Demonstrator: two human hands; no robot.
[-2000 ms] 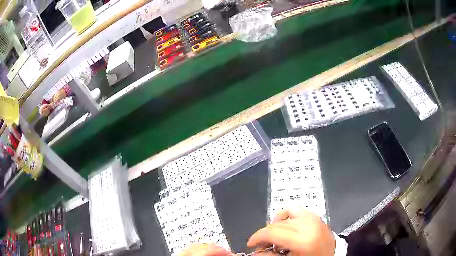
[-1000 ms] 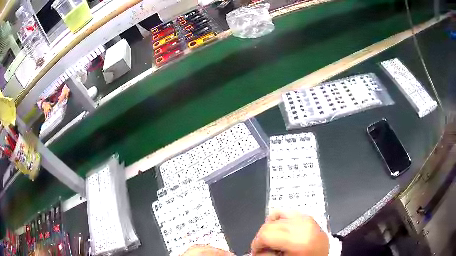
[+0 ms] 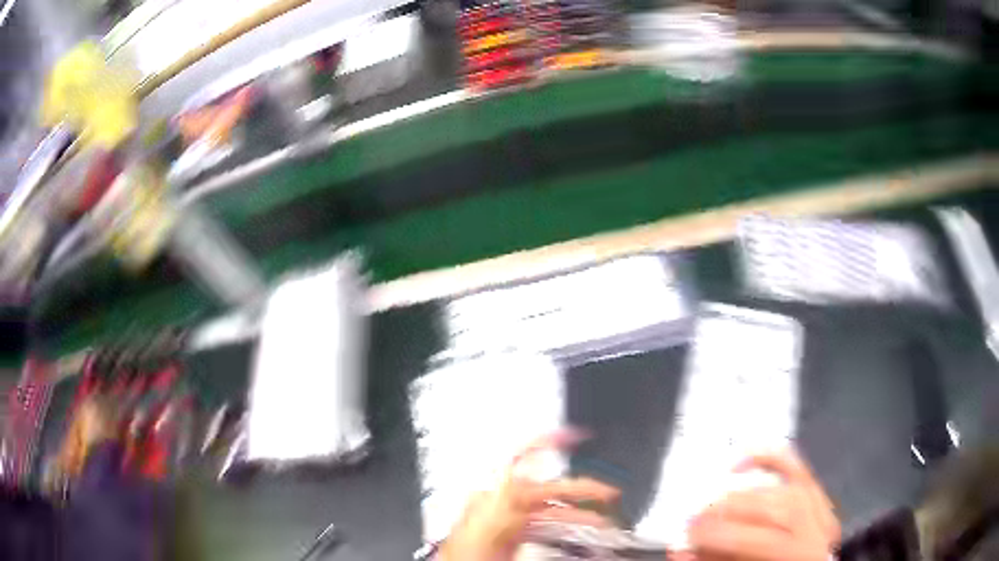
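Note:
The view is badly blurred. My left hand point(image 3: 526, 506) is at the bottom centre, its fingers bent over a thin greyish strip point(image 3: 597, 537), possibly a board piece. My right hand point(image 3: 764, 517) is at the bottom right, at the strip's other end. The strip spans between both hands, partly hidden by fingers and cut by the lower edge. A white board column point(image 3: 487, 422) lies behind my left hand. Another white board column point(image 3: 736, 389) runs under or behind my right hand. A bagged white board stack point(image 3: 570, 307) lies behind the left column.
A thick white stack point(image 3: 307, 367) stands at left. Bagged dotted boards point(image 3: 838, 259) and a narrow white bar point(image 3: 975, 268) lie upper right. A dark phone point(image 3: 931, 405) is blurred at right. Beyond runs the green belt point(image 3: 613, 203). Red-and-black items point(image 3: 131, 411) sit far left.
The view has swung, so the bench things appear farther right. My hands show more fully, and my left hand's fingers have come into view. The greyish strip between them shows more.

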